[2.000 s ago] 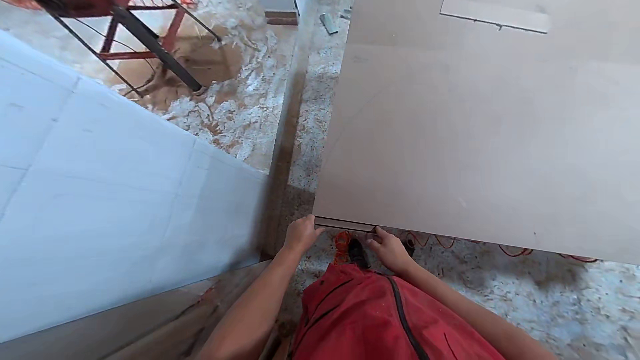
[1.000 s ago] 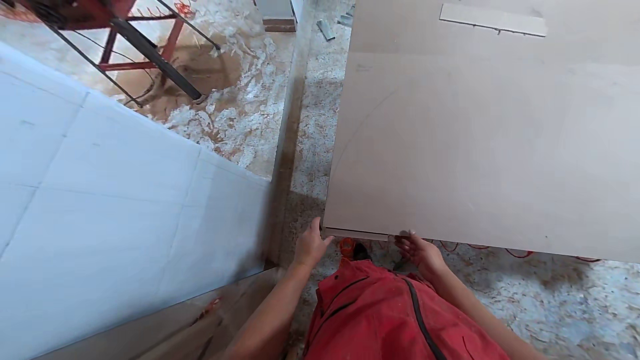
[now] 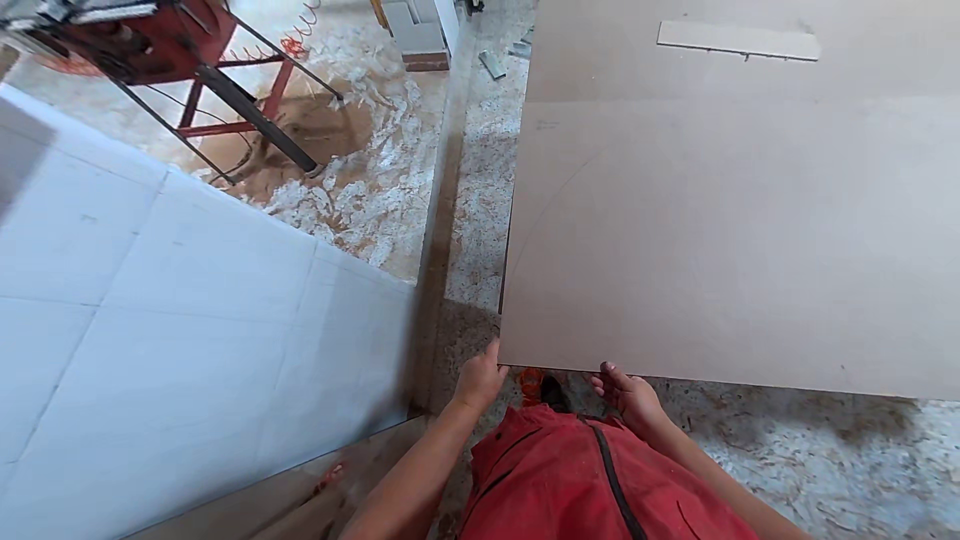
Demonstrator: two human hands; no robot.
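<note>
A large flat light-brown board (image 3: pixel 720 225) fills the right side of the head view, with faint pencil marks and a curved line on its surface. My left hand (image 3: pixel 481 375) is at its near left corner, the fingers partly hidden by the board. My right hand (image 3: pixel 626 390) touches the near edge, thumb at the rim and some fingers below it. A dark edge shows beneath the board along its left side. A narrow pale strip (image 3: pixel 739 41) with a ragged lower edge lies on top near the far end.
On the left stands a large white panel (image 3: pixel 187 315) with lines across it. Beyond it is a red metal stand (image 3: pixel 232 127) with dark legs. Pale debris (image 3: pixel 375 172) covers the floor. A coiled orange hose (image 3: pixel 292 46) lies at the back. Small metal pieces (image 3: pixel 492 64) lie beside the board.
The narrow dark gap between layers at the board's near edge, seen between my hands earlier, no longer shows. Both hands remain at that edge. The view has shifted slightly.
</note>
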